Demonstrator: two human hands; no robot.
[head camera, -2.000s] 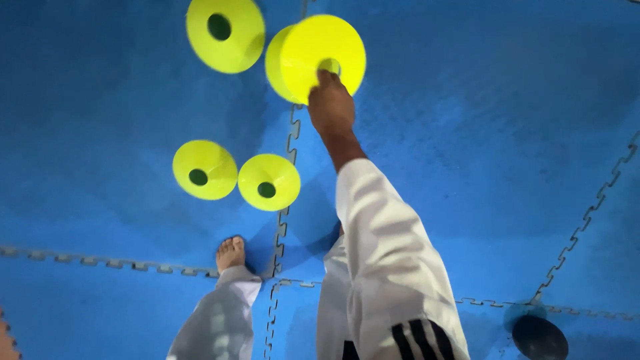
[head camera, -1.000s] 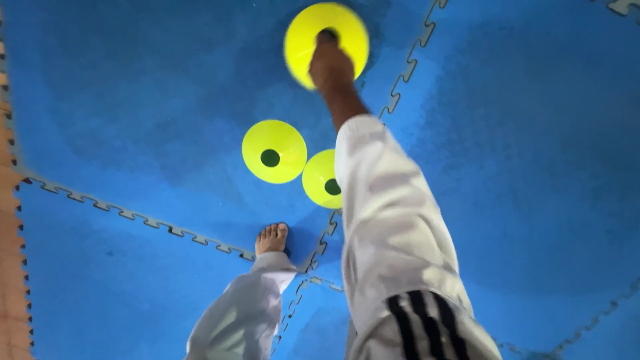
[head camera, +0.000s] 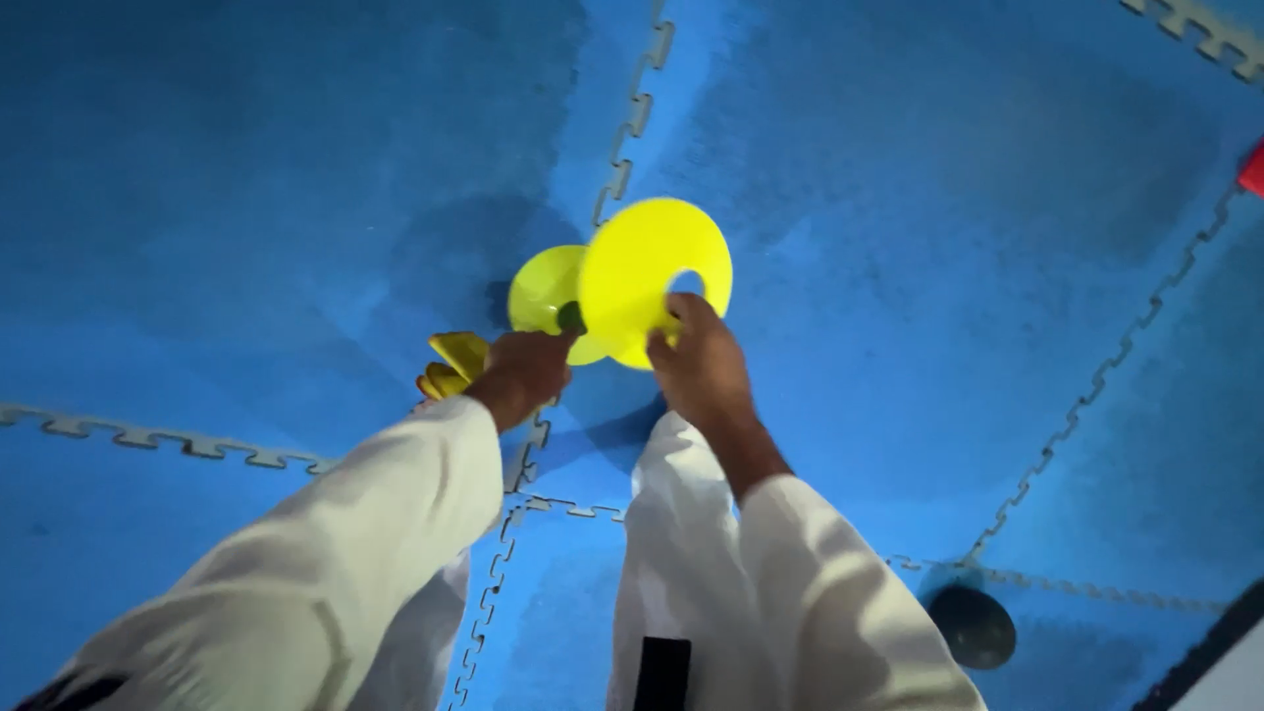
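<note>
My right hand (head camera: 703, 360) grips a yellow disc cone (head camera: 632, 267) by the edge of its centre hole, above the mat. Just left of it and partly behind it is another yellow disc cone (head camera: 541, 286) with a dark centre. My left hand (head camera: 528, 365) reaches to that cone's centre with the fingertips; whether it grips the cone is hidden. Folded yellow objects (head camera: 456, 357), with a reddish edge low down, show at the left side of my left hand, and seem to be held in it.
Blue interlocking foam mats (head camera: 889, 296) cover the floor, with jagged seams. A dark round object (head camera: 973, 626) lies at the lower right. A red thing (head camera: 1252, 170) shows at the right edge. My white-trousered leg (head camera: 681, 553) stands below my hands.
My left hand has come into view beside the right one, with yellow objects at it. My right hand, with a yellow cone, is lower in view. The cones that lay apart now overlap in view.
</note>
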